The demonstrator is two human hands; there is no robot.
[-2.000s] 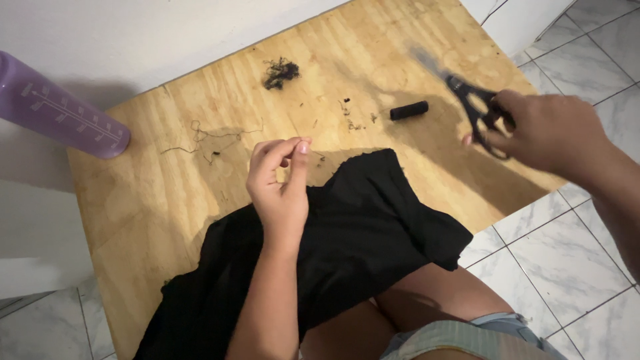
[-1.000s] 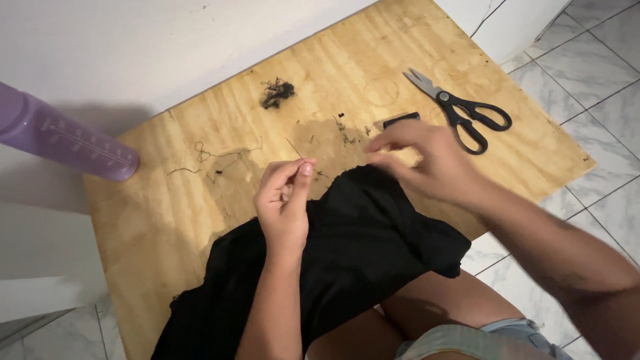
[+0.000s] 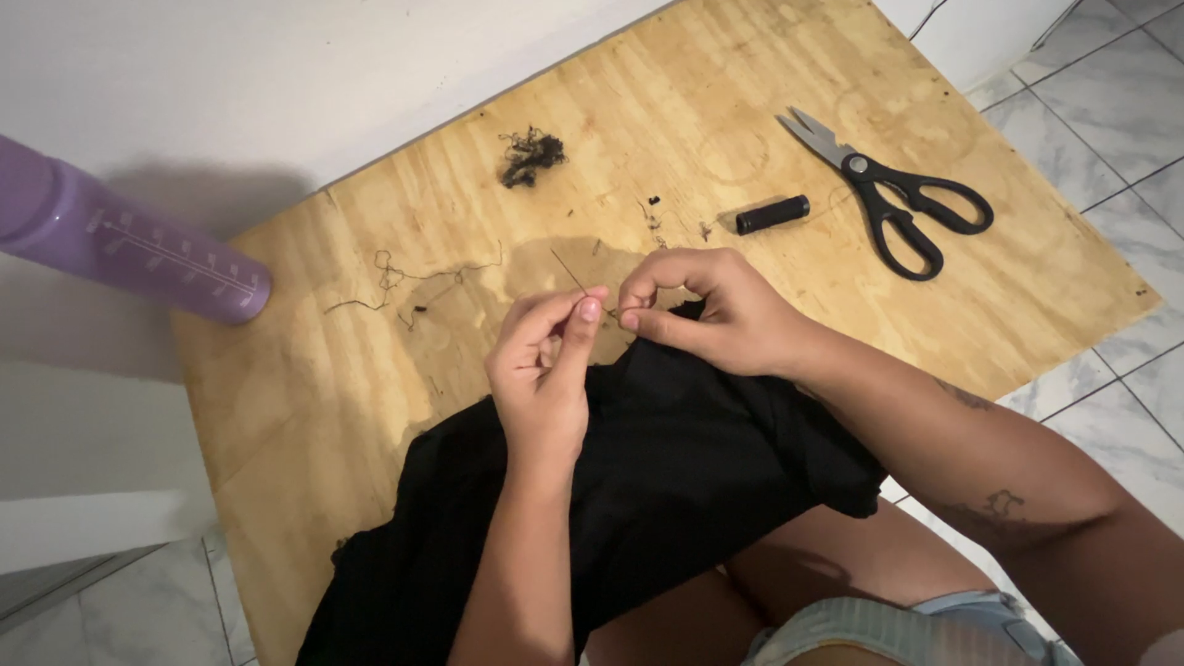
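Observation:
Between the thumb and forefinger of my left hand (image 3: 546, 365) is a thin dark sewing needle (image 3: 566, 269), its free end pointing up and left. My right hand (image 3: 712, 310) is just to the right, thumb and forefinger pinched together near the needle; a short bit of dark thread seems to run between the hands. Black cloth (image 3: 684, 453) lies beneath both hands, over the table's front edge and my lap. Kitchen scissors (image 3: 858, 166) with black handles lie on the table at the right, beside a black thread spool (image 3: 773, 215).
The plywood table (image 3: 305, 398) holds a tangle of black thread (image 3: 532, 157) near the wall and loose thread pieces (image 3: 444, 275) left of centre. A purple bottle (image 3: 139, 240) stands at the left edge. Tiled floor shows beyond the table's right side.
My right hand held the scissors two seconds ago; they now lie on the table. That hand has moved left, close to my left hand.

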